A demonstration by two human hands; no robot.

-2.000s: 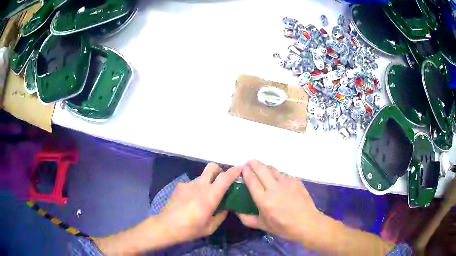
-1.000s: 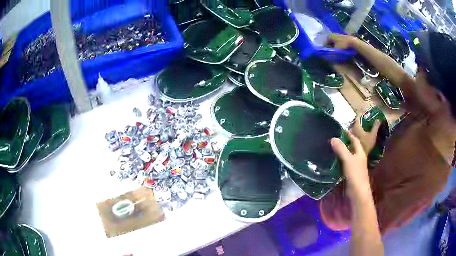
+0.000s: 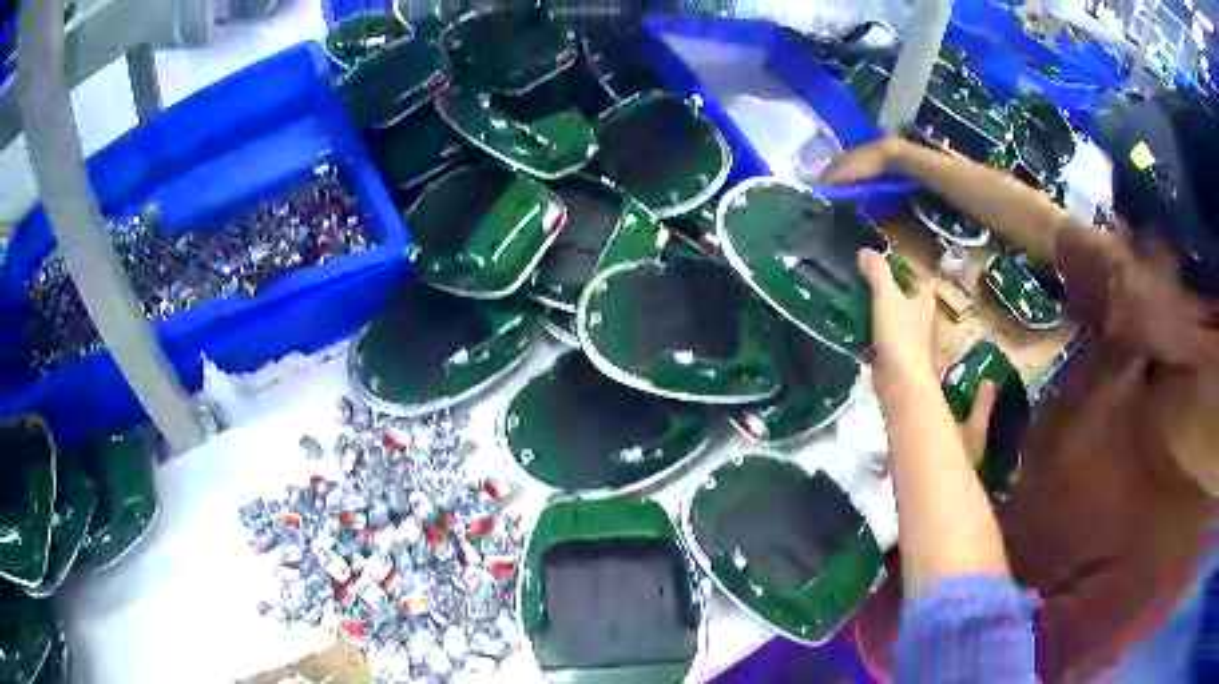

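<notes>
My right hand [image 3: 898, 310], with a blue sleeve, reaches in at the right and grips the right edge of a glossy dark green housing [image 3: 799, 257] with a pale rim. The housing is tilted above the piled housings; its fingers behind the edge are hidden. My left hand is not in view. Another green housing [image 3: 782, 545] lies flat near the front, beside a green housing with a blackish recessed centre [image 3: 612, 601]. Small silvery parts [image 3: 388, 535], some with red faces, lie in a loose heap left of them.
A large blue bin [image 3: 381, 201] of small parts stands behind a grey upright [image 3: 100, 287]. A second blue tray [image 3: 856, 118] is at the back. A person [image 3: 1123, 441] at right has one hand at that tray and the other on a housing. The brown board [image 3: 314, 664] is cut off below.
The view has swung right from the table front. My right hand has moved up and back with a housing; another housing now lies in front. My left hand has left the view.
</notes>
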